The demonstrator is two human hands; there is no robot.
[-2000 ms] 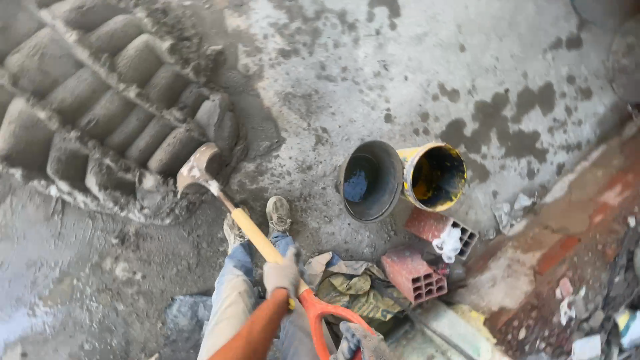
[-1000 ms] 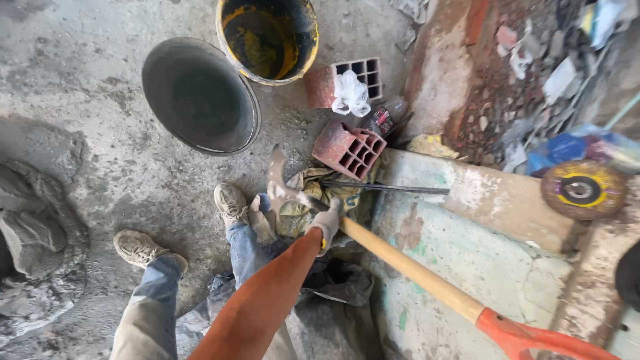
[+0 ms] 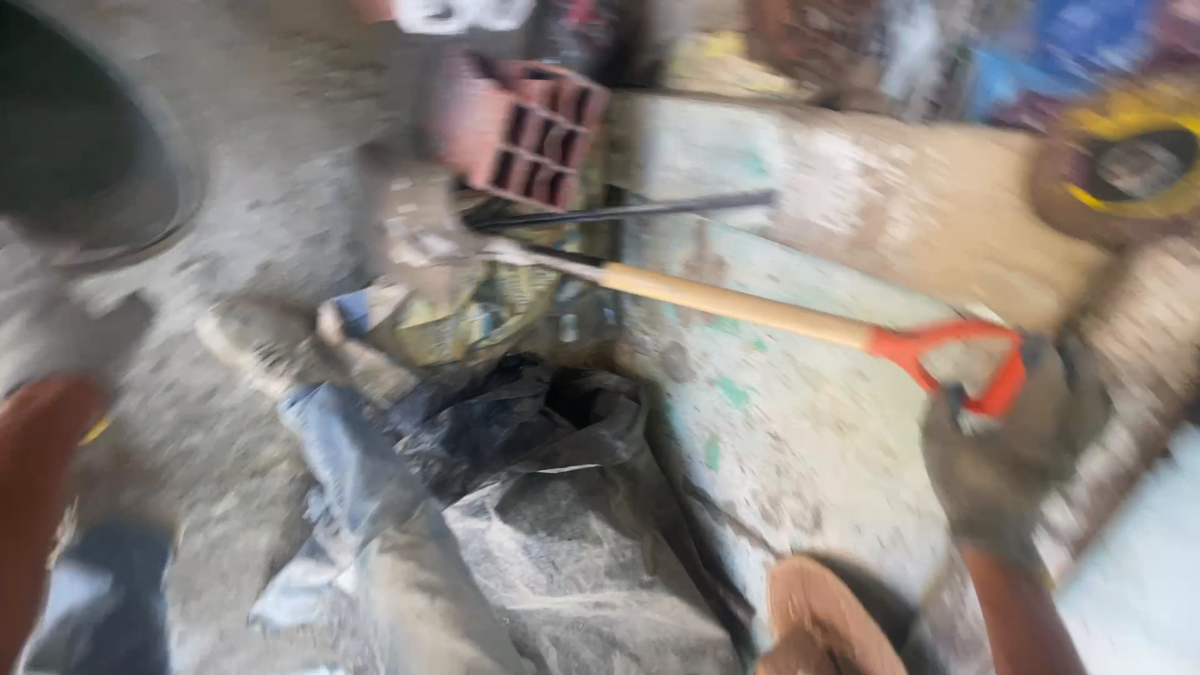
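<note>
My right hand (image 3: pixel 1022 441), in a dirty work glove, grips the orange D-handle of a shovel (image 3: pixel 741 300) at the right. The shovel's wooden shaft runs left across a pale painted slab, and its blurred, mortar-caked blade lies by the hollow brick (image 3: pixel 525 136). At the left edge my gloved left hand (image 3: pixel 70 328) is off the shovel, over the concrete floor near a dark bucket (image 3: pixel 178 178); blur hides its fingers. A thin dark metal bar (image 3: pixel 628 212) lies just above the shovel's neck.
Crumpled dark plastic sheeting (image 3: pixel 581 534) lies beside my legs, with a printed sack (image 3: pixel 478 309) above it. A yellow-hubbed wheel (image 3: pixel 1125 169) is at the upper right, near blue plastic and rubble. A brown rounded object (image 3: pixel 825 619) is at the bottom.
My left hand has let go of the shovel's shaft and moved away to the left. The shovel's blade is now beside the brick. The view has swung strongly to the right.
</note>
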